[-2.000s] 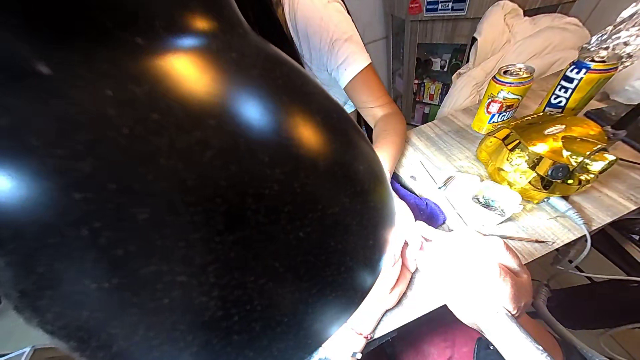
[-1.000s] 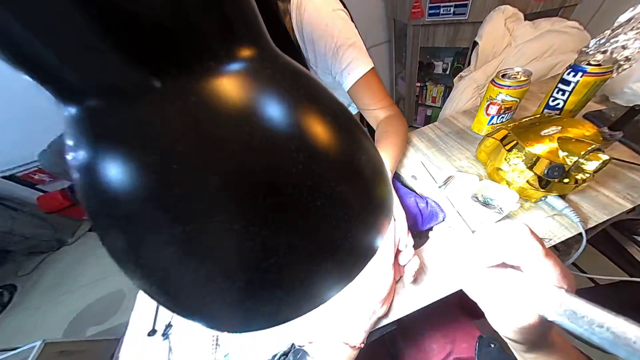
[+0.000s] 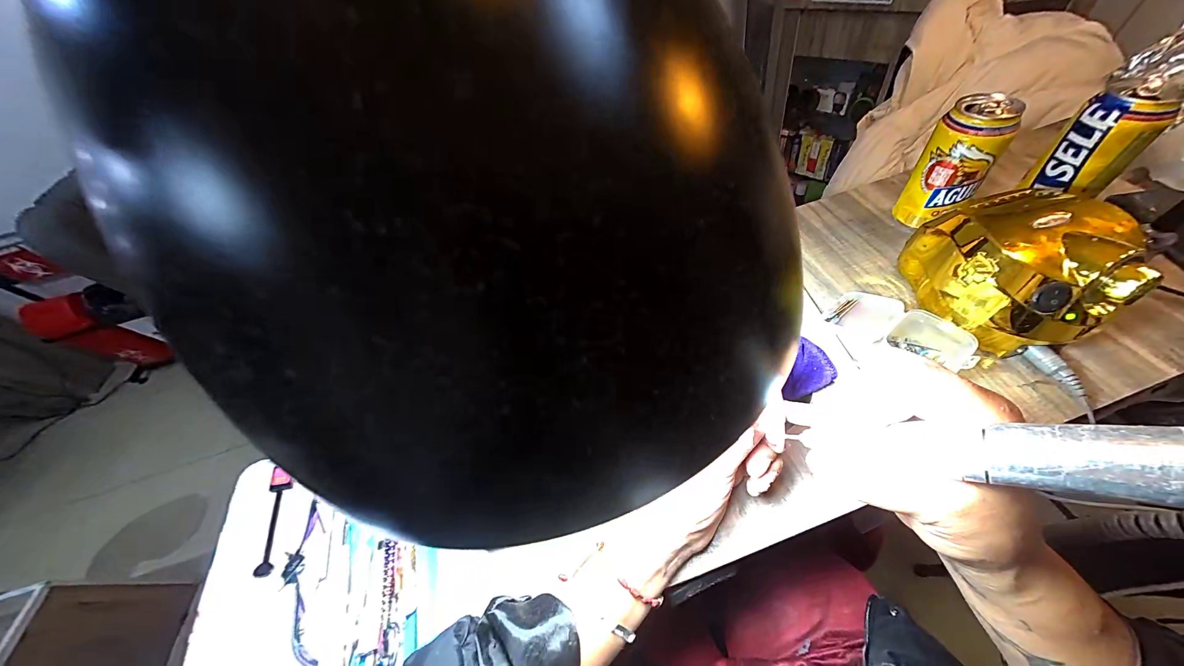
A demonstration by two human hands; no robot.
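Observation:
A large glossy black rounded head of a lamp or similar fixture [image 3: 481, 277] fills the upper left and middle, hiding much of the table. Below its right edge is my left hand [image 3: 740, 467], fingers bent beside the white glare; whether it grips anything cannot be told. My right hand [image 3: 934, 453] is washed out by bright light, close to a silvery cylindrical handle or tube [image 3: 1082, 460] that crosses its back or palm. A purple cloth or glove [image 3: 810, 370] lies between the black shape and the glare. Small open clear plastic boxes [image 3: 932, 339] hold tiny items.
A gold faceted device [image 3: 1027, 268] with a cable stands on the wooden table [image 3: 851, 231], before yellow drink cans [image 3: 962, 162]. A beige padded jacket [image 3: 1008, 55] is behind. Thin tools [image 3: 273, 523] lie at the lower left; a red bag [image 3: 92, 333] is beyond.
The silvery tube has come into view by my right hand. The other person's arm and sleeve, seen before beyond the black shape, are no longer visible. The view has moved closer.

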